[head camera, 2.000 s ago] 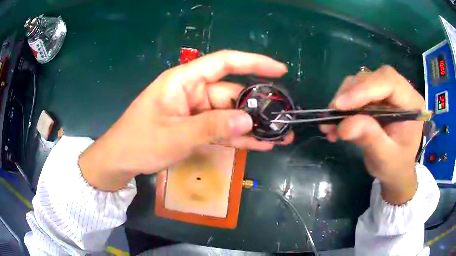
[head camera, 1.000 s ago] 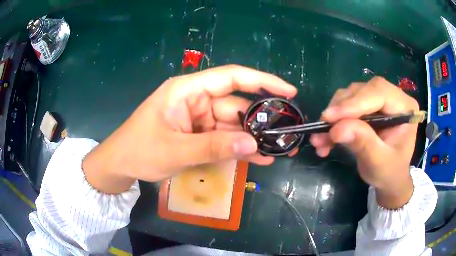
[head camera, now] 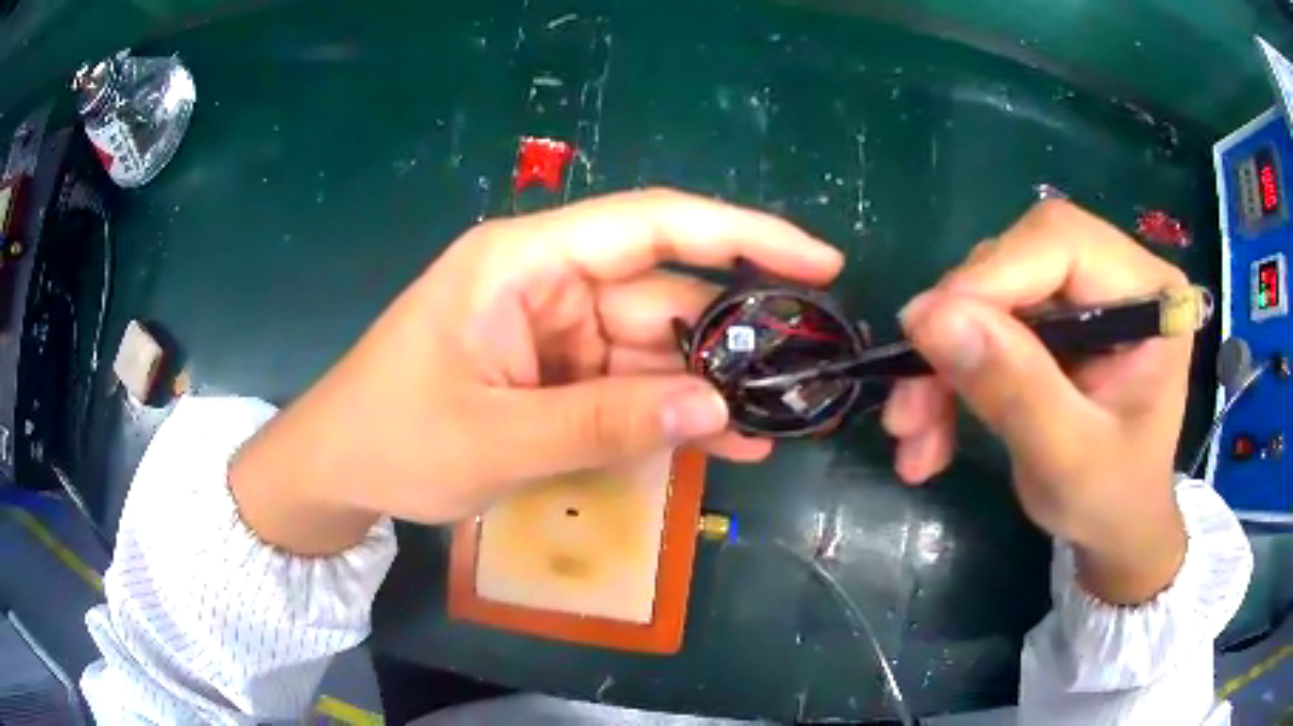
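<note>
My left hand (head camera: 496, 355) holds a round device housing (head camera: 780, 352) by its rim between thumb and fingers, with its open side facing me. Dark circuit parts, thin red wires and a small white square code show inside it. My right hand (head camera: 1042, 341) grips black tweezers (head camera: 1092, 325) with a pale gold rear end. The tweezers point left and their tips are inside the lower left part of the housing. Whether the tips pinch anything cannot be told.
Below my left hand lies an orange-red framed plate (head camera: 567, 553) with a brass fitting and clear hose (head camera: 858, 624). A red patch (head camera: 543, 163), clear bottle (head camera: 138, 119) and cream block (head camera: 138, 360) lie around. A blue control unit (head camera: 1262, 404) stands at right.
The housing and my left hand have moved slightly down and right since the first frame. The tweezers have tilted, rear end up, and their tips have moved to the housing's lower left.
</note>
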